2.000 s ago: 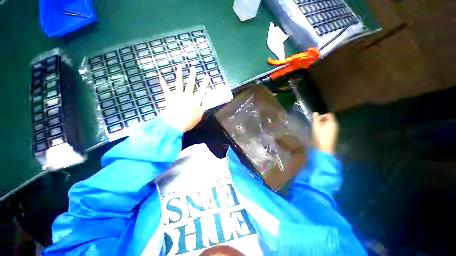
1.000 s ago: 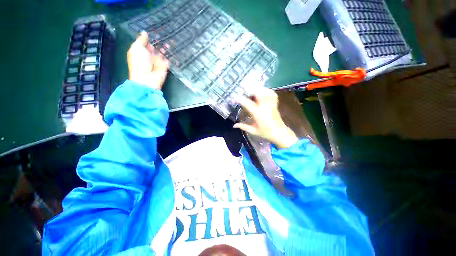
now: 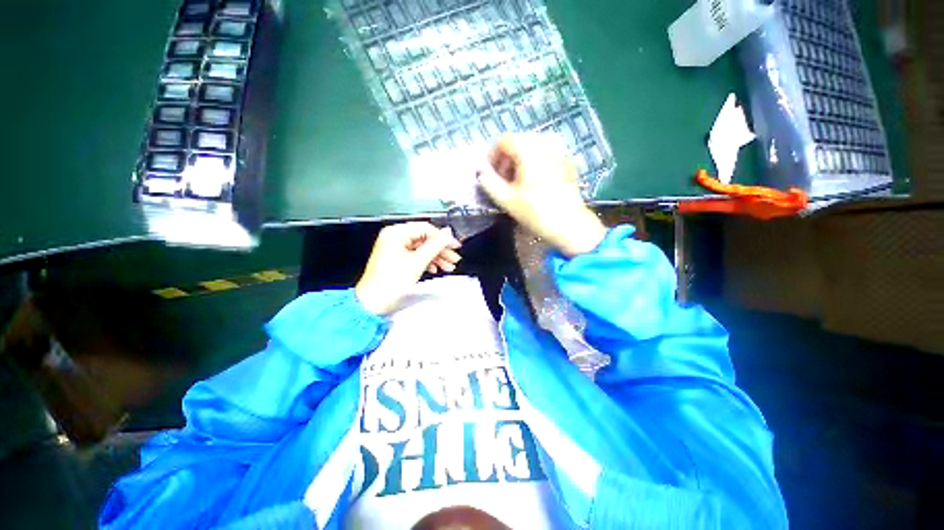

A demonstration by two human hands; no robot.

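Note:
The part sheet (image 3: 476, 78), see-through with rows of small rectangles, lies on the green table with its near end at the front edge. My right hand (image 3: 538, 192) is over that near end, fingers pinched on a corner of clear film. My left hand (image 3: 406, 264) is just below the table edge, fingertips pinched on the same dark-looking film corner (image 3: 471, 222) between the hands. The exact layers held cannot be told. Crinkled clear film (image 3: 559, 321) hangs below my right wrist.
A tall strip stack (image 3: 202, 114) stands at left. At right are a wrapped full-sheet stack (image 3: 838, 98), an orange-handled tool (image 3: 750, 200) at the table edge, a white scrap (image 3: 730, 140) and a translucent bottle (image 3: 714, 31). Yellow-black tape (image 3: 223, 283) shows below the table.
The sheet, held up at an angle a second ago, now lies with its near end at the edge. My left hand has left its far-left side and come down beside my right hand.

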